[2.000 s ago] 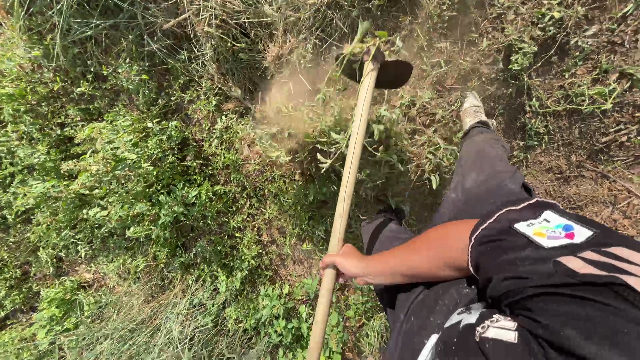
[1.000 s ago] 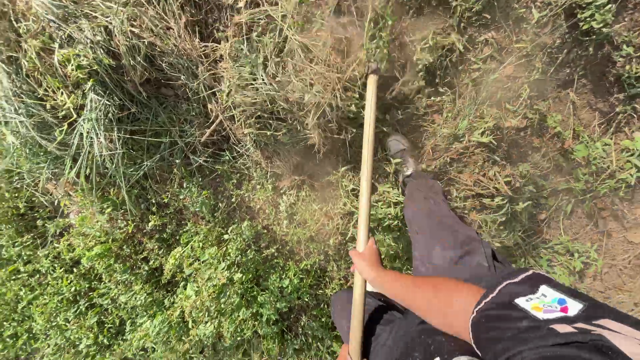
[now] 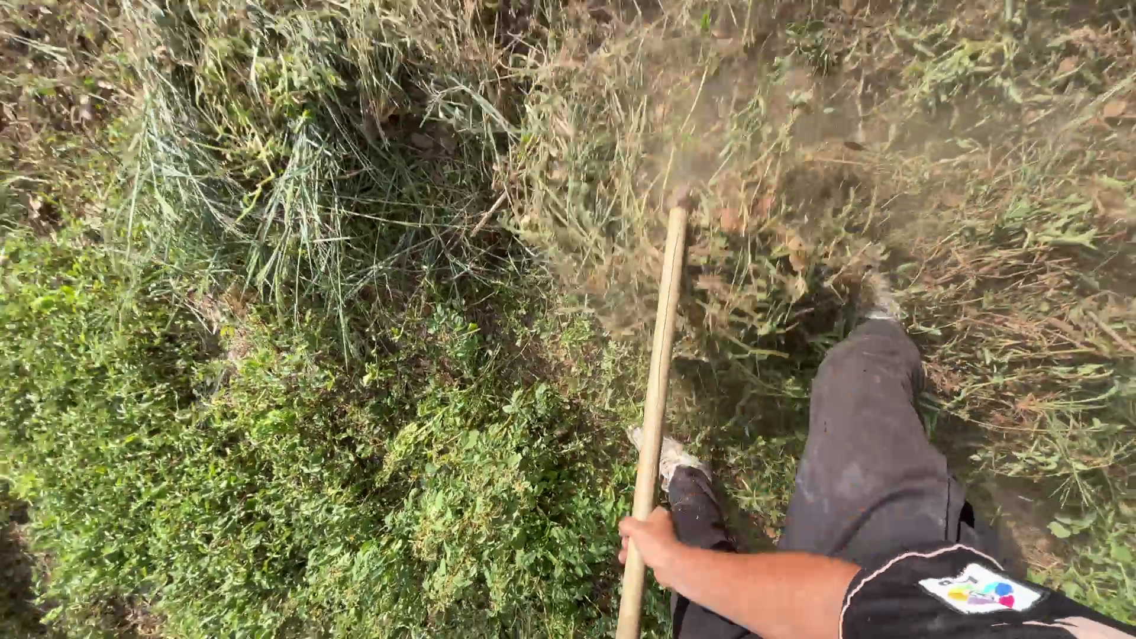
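My right hand point(image 3: 652, 543), reaching in from the lower right, is closed around the wooden handle of a hoe point(image 3: 661, 364). The handle runs from the bottom edge up to the middle of the view, leaning slightly right. Its far end is among dusty cut weeds point(image 3: 612, 186), and the blade is hidden there. My left hand is out of view.
Low green leafy plants point(image 3: 373, 497) cover the lower left. Long grass point(image 3: 302, 195) lies in a clump at upper left. My shoes, one beside the handle point(image 3: 679, 460) and one farther right point(image 3: 880, 302), stand among weeds. Dust hangs at upper right.
The hoe's blade, raised in sight two seconds ago, is now hidden in the weeds. A second hand low on the handle, partly seen one second ago, is out of view. The view has shifted.
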